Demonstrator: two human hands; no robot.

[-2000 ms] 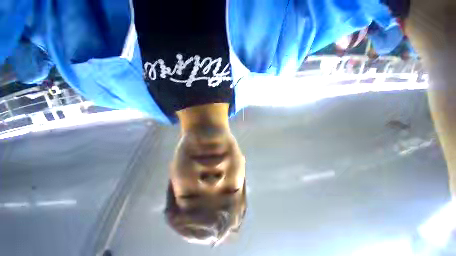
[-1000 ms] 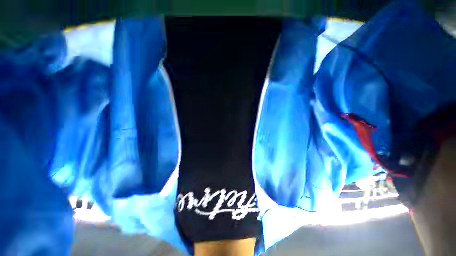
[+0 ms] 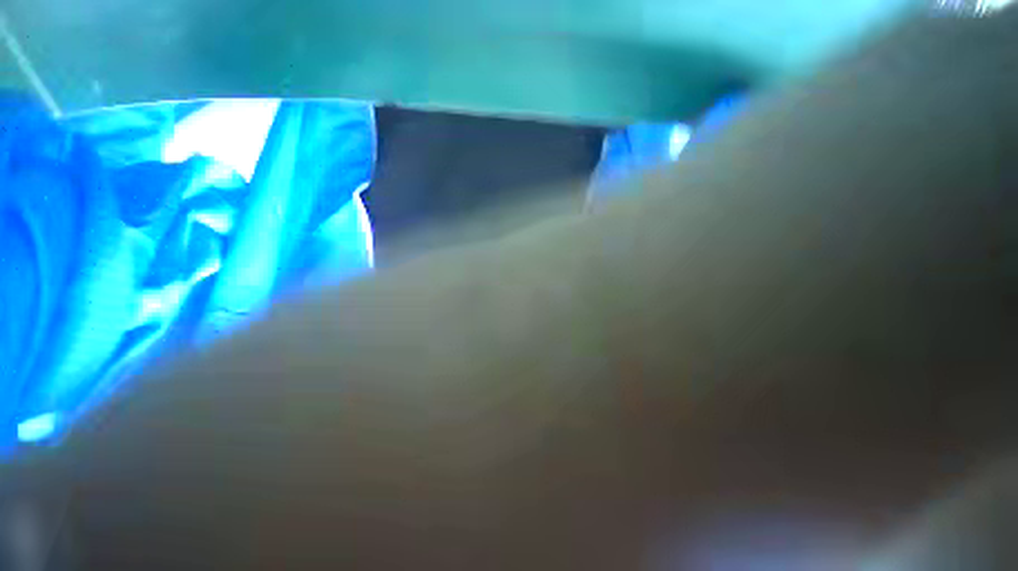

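Observation:
A large, very blurred shape (image 3: 536,413), seemingly a finger or part of a hand close to the lens, covers the lower and right parts of the head view. I cannot tell whether it belongs to my left or my right hand. No fingertips and no held thing can be made out. A green, smooth surface (image 3: 447,56) with a straight edge runs across the top. No phone or part is visible.
Behind the blur, a blue smock (image 3: 212,223) fills the left side, with a dark top (image 3: 469,167) beside it and more blue cloth (image 3: 636,162) right of that. A small bright patch lies at the top right corner.
The upside-down face and ceiling have left the picture. The green surface now fills more of the top. The blurred shape has spread from the right edge across the lower picture, hiding most of the smock.

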